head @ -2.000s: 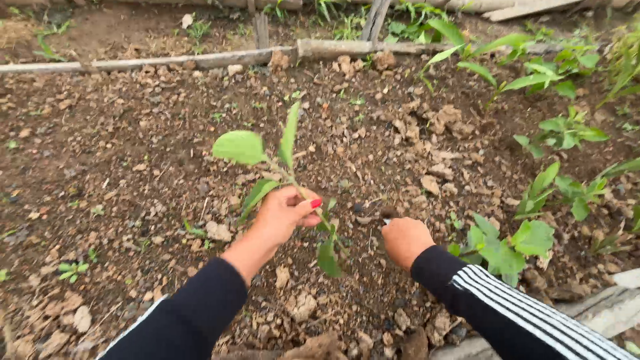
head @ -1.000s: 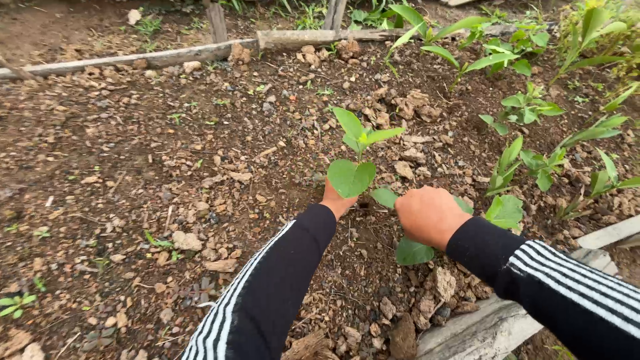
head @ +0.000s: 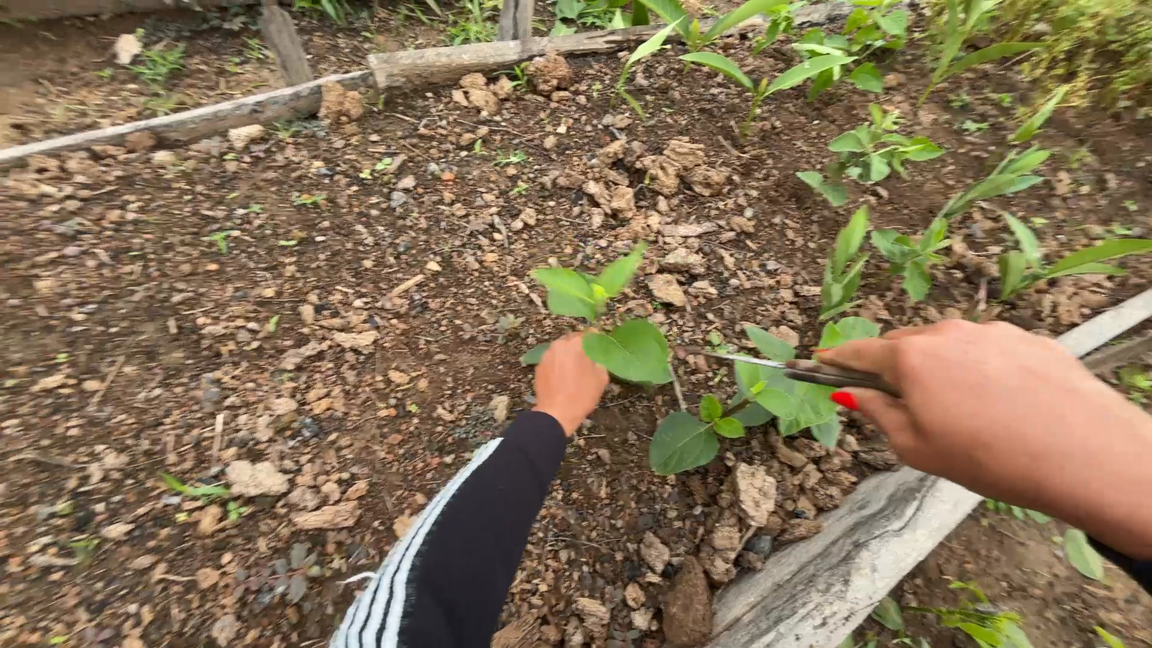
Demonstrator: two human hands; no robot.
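Observation:
My left hand (head: pixel 571 382) is low at a leafy green seedling (head: pixel 630 349), its fingers around the stem just under the leaves; the fingertips and the stem's base are hidden. My right hand (head: pixel 981 405), red-nailed, grips the dark handle of a knife (head: pixel 841 376). The thin blade points left toward the seedling, with a gap between its tip and my left hand. Below the blade, another broad-leaved plant (head: pixel 686 441) grows in the brown soil.
Weathered boards edge the bed at the back (head: pixel 468 61) and lower right (head: pixel 855 549). More young plants (head: pixel 873 148) stand at the right and back right. Soil clods (head: pixel 756 495) lie near the right-hand board.
Two seconds ago my left hand held the seedling higher; it is now down at the soil. My right hand has drawn back to the right from beside the seedling, bringing the knife into sight.

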